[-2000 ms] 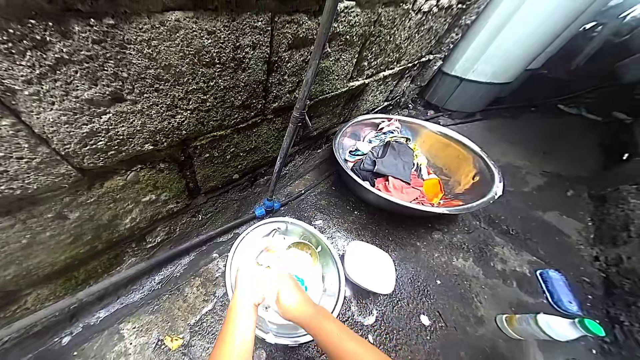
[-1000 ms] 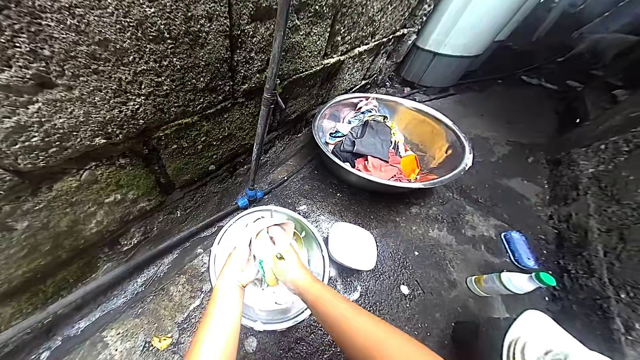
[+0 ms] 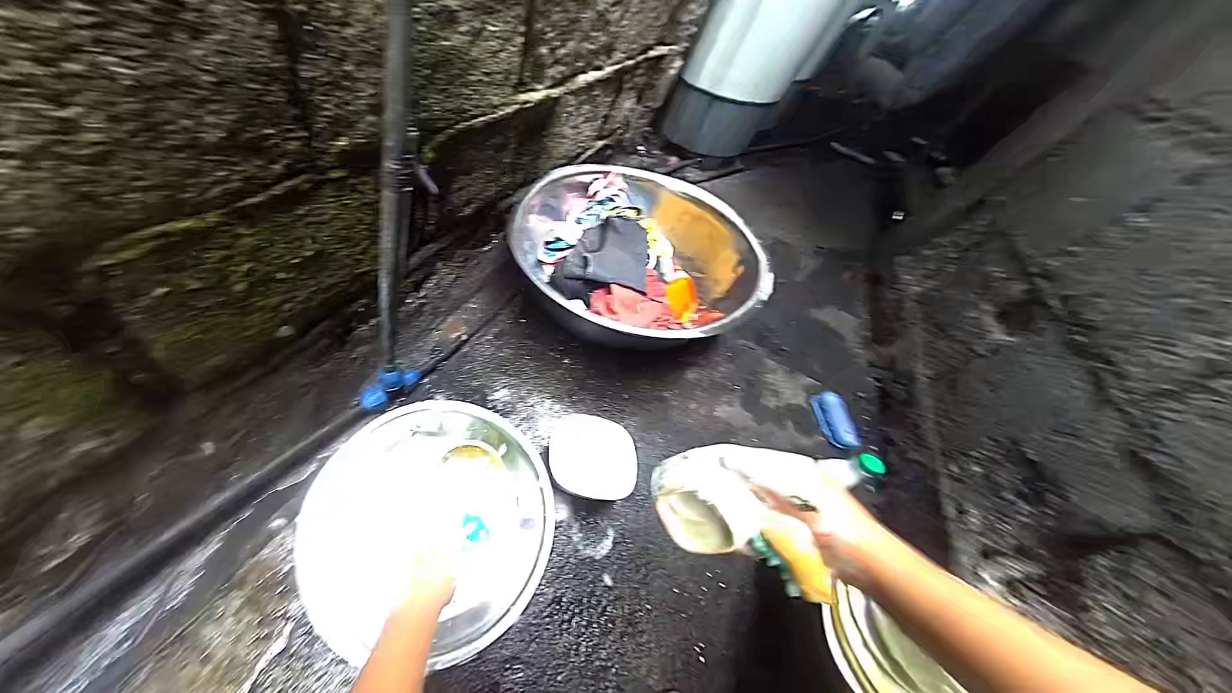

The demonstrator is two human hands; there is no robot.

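Observation:
My left hand is inside the metal basin at lower left, washed out by glare; its fingers and anything in them cannot be made out. A small blue thing and part of a yellowish round item show in that basin. To the right, my right hand grips a pale, shiny container, tilted with its wide end to the left, and a yellow and green sponge beneath it. The bottle with a green cap is partly hidden behind this hand.
A large metal basin of clothes stands near the block wall. A white dish lies between the basins, and a blue brush-like object is farther right. Metal vessels are at lower right. An upright pipe meets blue fittings.
My right hand has left the small basin and moved right, with a pale container and the sponge in it. My left hand remains in the basin. The view has shifted.

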